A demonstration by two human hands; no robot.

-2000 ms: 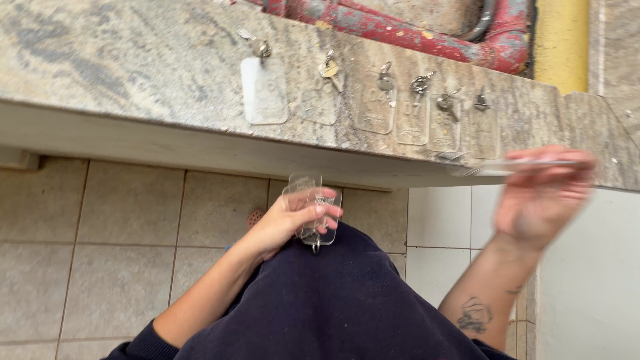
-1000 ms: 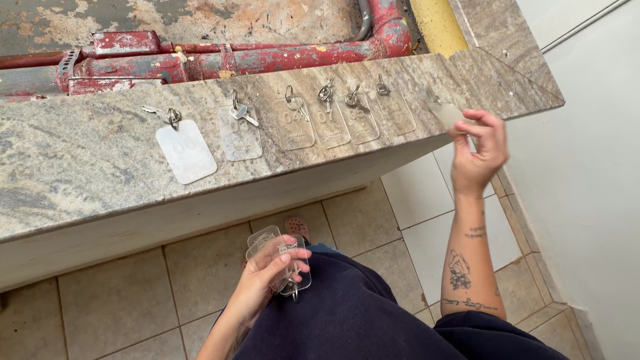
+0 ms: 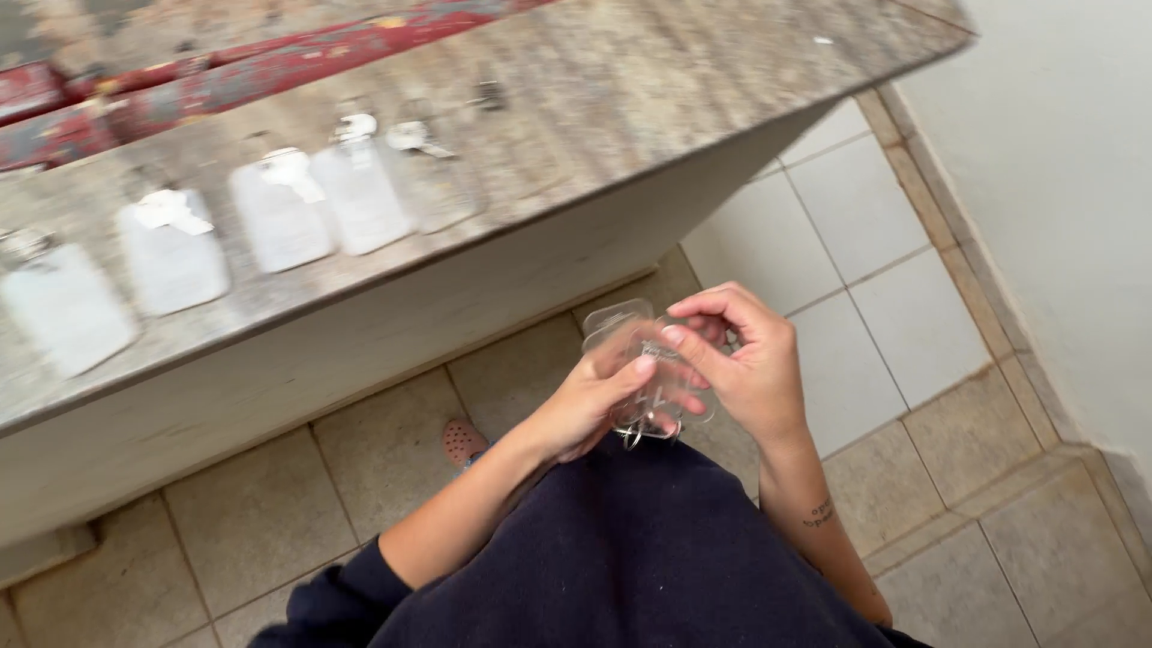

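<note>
My left hand [image 3: 598, 396] holds several clear plastic key tags [image 3: 652, 387] with metal rings at their lower ends, in front of my body. Fingers of my right hand [image 3: 733, 360] pinch a clear tag at the right side of that bunch; a bit of metal shows behind those fingers. On the stone counter lies a row of clear and whitish tags, among them one at the far left [image 3: 72, 310], one with a key [image 3: 175, 252], and one near the middle [image 3: 283, 216]. Farther right, a faint clear tag [image 3: 531, 148] has a dark ring and keys at its top.
The granite counter [image 3: 702, 81] runs diagonally, its front edge between the row and my hands. Behind it are red pipes [image 3: 297, 63] with peeling paint. A small white speck [image 3: 823, 40] lies near the counter's right corner. A pale wall [image 3: 1062, 180] stands at the right, above a tiled floor.
My right hand has moved from the counter, where it held a tag near the row's right end, down to the tags in my left hand. The view has shifted and turned.
</note>
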